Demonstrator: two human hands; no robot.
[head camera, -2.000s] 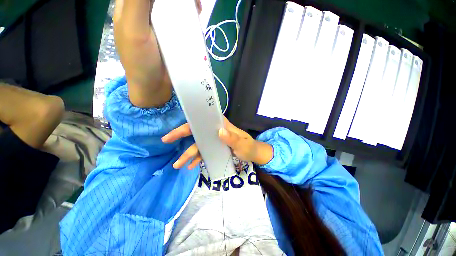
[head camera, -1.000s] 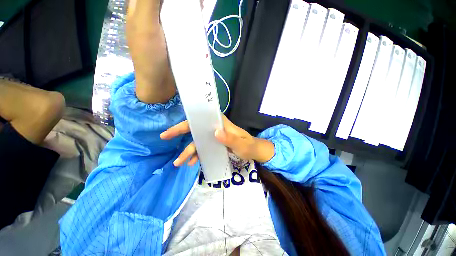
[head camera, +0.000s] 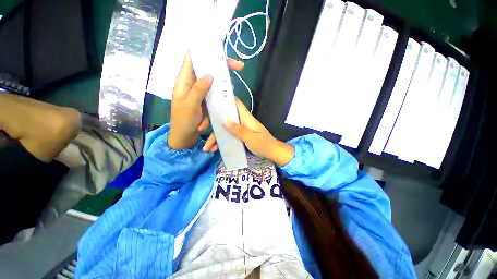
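A long white light bar (head camera: 222, 109) is held in front of my chest, its near end low over my shirt and its far part glaring white towards the top edge. My left hand (head camera: 191, 103) grips it around the middle, with the thumb on top and fingertips showing at the far side. My right hand (head camera: 253, 132) holds it nearer the close end, thumb on top and fingers underneath. Small faint marks show on the bar between the hands. A thin white cable (head camera: 265, 34) lies coiled just right of the bar.
A black tray (head camera: 275, 71) at the right holds several white bars in two groups. White strips (head camera: 162, 68) lie left of my bar, beside a shiny perforated sheet (head camera: 124, 71). Another person's bare arm (head camera: 41, 121) is at the left edge. Dark panels lie at the upper left.
My left hand has come down from the bar's far end to its middle. The bar's near end has risen slightly. The white strips behind my left arm are now uncovered.
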